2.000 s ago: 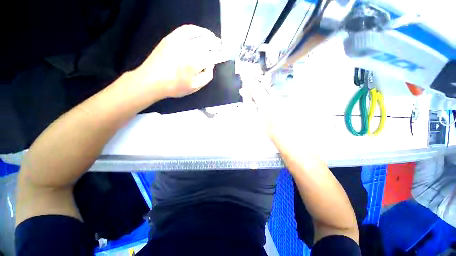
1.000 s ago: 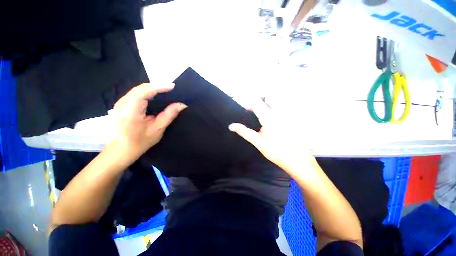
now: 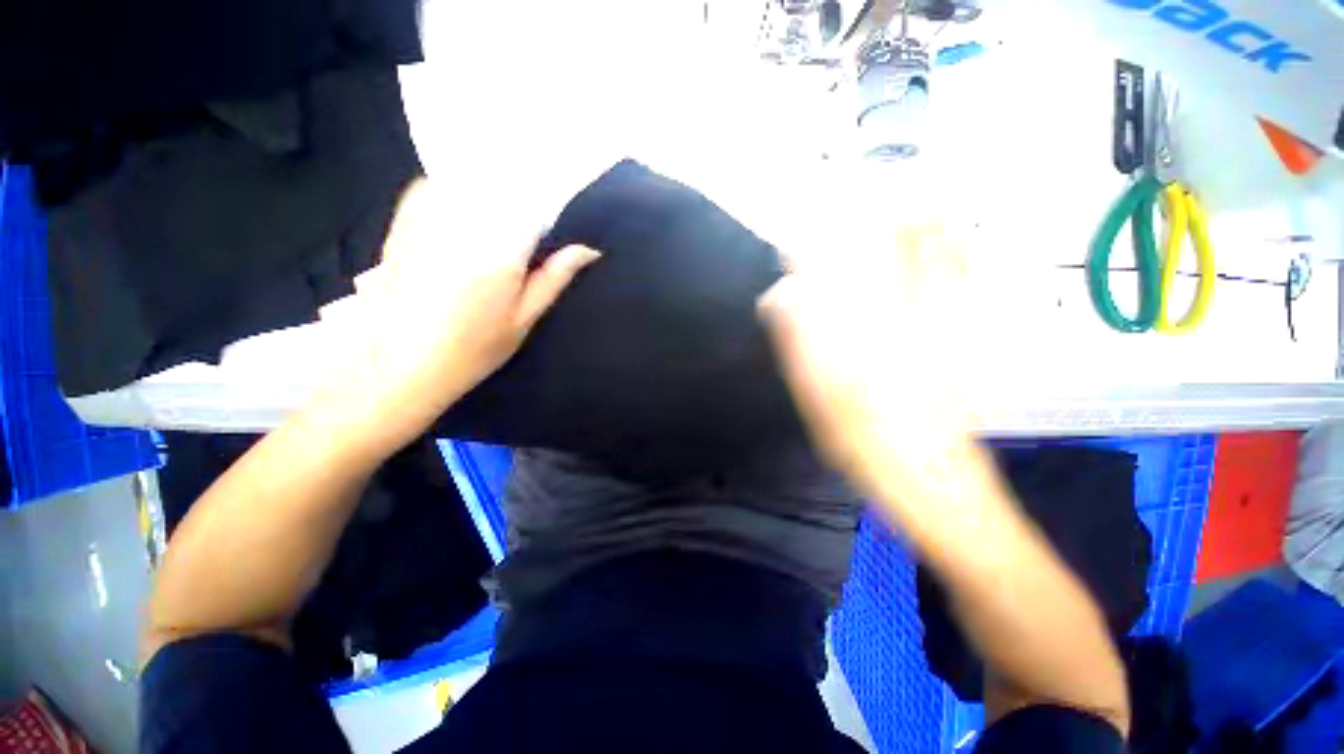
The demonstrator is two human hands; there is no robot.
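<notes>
A black fabric panel (image 3: 649, 317) lies over the front edge of the white table and down onto my lap, one corner pointing away from me. My left hand (image 3: 479, 295) grips its left edge, thumb on top of the cloth. My right hand (image 3: 826, 317) is at the panel's right edge, blurred and washed out by glare; its fingers are hard to make out, and whether it grips the cloth cannot be told.
A black stack of cut pieces (image 3: 236, 221) is at left. Scissors (image 3: 1150, 258) with green and yellow handles lie right. The sewing machine head (image 3: 1209, 89) is top right, metal parts (image 3: 892, 89) at top centre. Blue crates (image 3: 870, 633) and a red-orange bin (image 3: 1247, 508) stand below.
The panel has come off the machine area to the front edge and lap. Since one second ago, its corner has shifted right and away, and my left hand has moved right with it.
</notes>
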